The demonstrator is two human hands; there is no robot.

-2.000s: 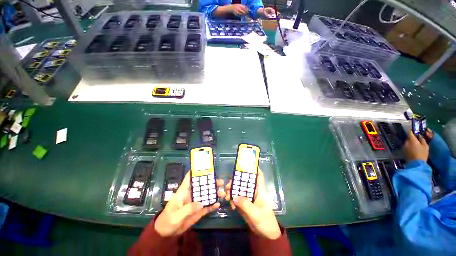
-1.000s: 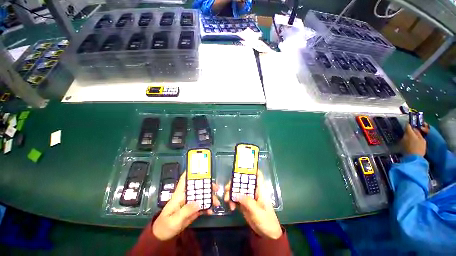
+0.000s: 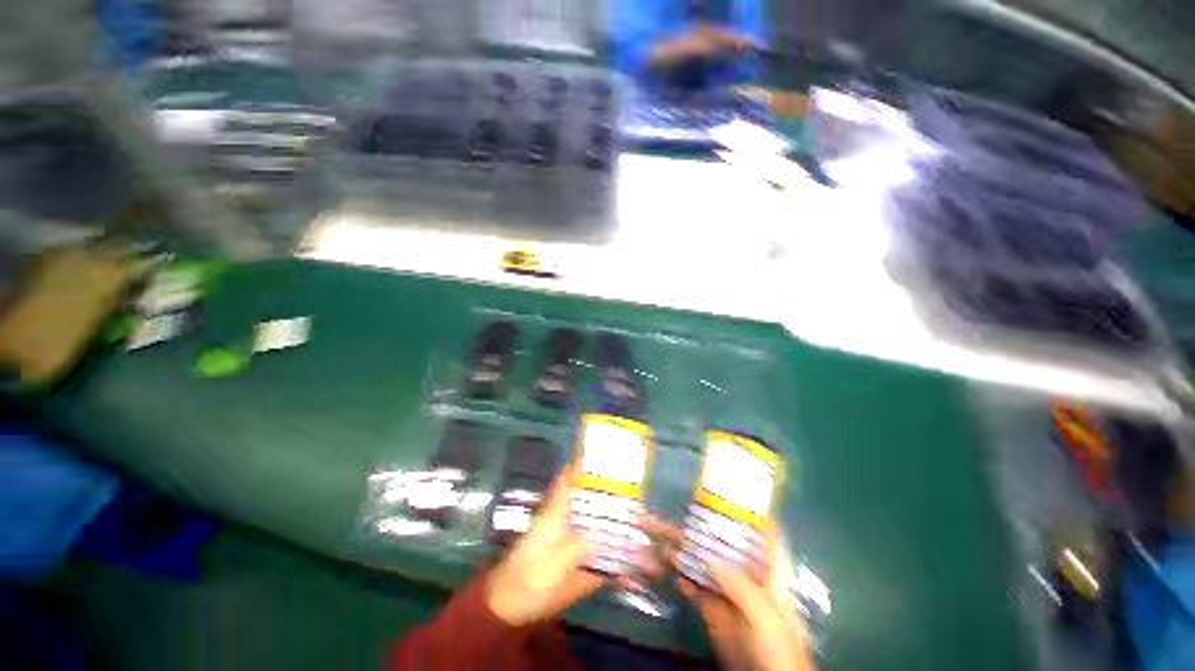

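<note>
The view is blurred. My left hand (image 3: 548,557) holds a yellow-framed keypad phone (image 3: 612,492) upright, its lit screen and pale keys facing me. My right hand (image 3: 750,596) holds a second yellow-framed keypad phone (image 3: 731,505) the same way, slightly tilted. The two phones are apart, above a clear blister tray (image 3: 682,344). In the tray, several black phones lie back up, three in the far row (image 3: 493,361) and others in the near row at the left (image 3: 528,485). My hands hide part of the near row.
A stacked block of filled trays (image 3: 550,197) and a yellow-framed phone (image 3: 524,264) are on the white board (image 3: 393,249). More stacked trays (image 3: 1022,249) stand right. A neighbour's tray (image 3: 1016,446) holds a red-framed phone (image 3: 1082,446). Green and white pieces (image 3: 220,361) lie left. Another person's hand (image 3: 708,47) shows beyond.
The view has turned and blurred, so the bench scene sits further right and tilts. Both hands still hold their phones. An open brown box now shows at the far left.
</note>
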